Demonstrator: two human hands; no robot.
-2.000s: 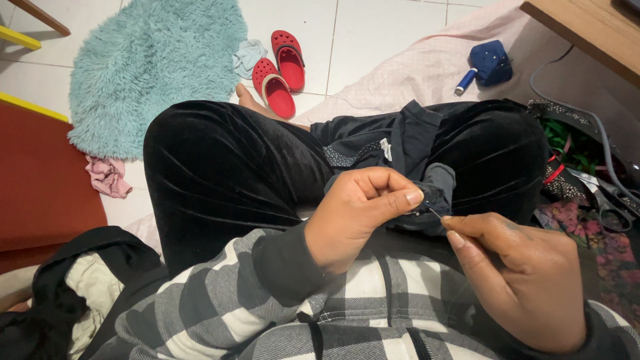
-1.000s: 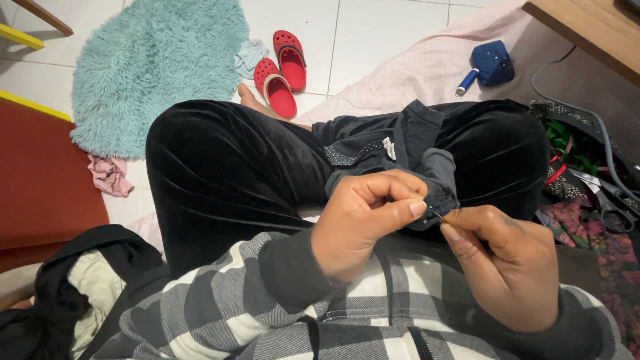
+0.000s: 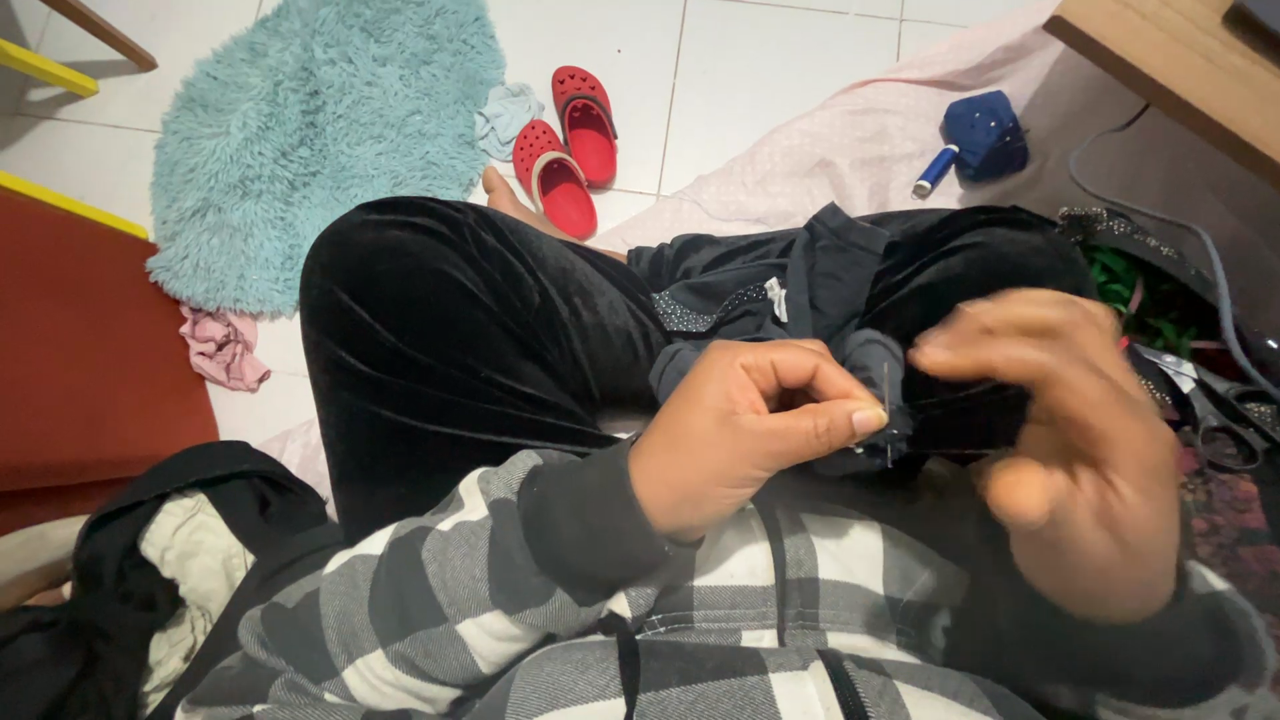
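A dark fabric garment (image 3: 750, 290) with a studded strip and a white tag lies across my crossed legs. Pinched between the thumb and forefinger of my left hand (image 3: 760, 430) is a bunched edge of it. A thin sewing needle (image 3: 887, 400) stands upright in the cloth at those fingertips. To the right of the needle my right hand (image 3: 1070, 450) is blurred, its thumb and fingers apart, with nothing visible held. A faint dark thread seems to run between the cloth and that hand.
Beyond my right knee, a blue pincushion (image 3: 985, 137) and a blue thread spool (image 3: 935, 171) rest on pale pink cloth. Scissors (image 3: 1215, 410) lie at the right near a cable (image 3: 1190, 220) and a wooden table edge (image 3: 1170, 80). Red clogs (image 3: 565, 190) and a fluffy rug (image 3: 330, 140) are ahead.
My right hand has come away from the fingertips of my left hand and its fingers have spread. The needle now shows upright in the cloth. My left hand keeps its pinch.
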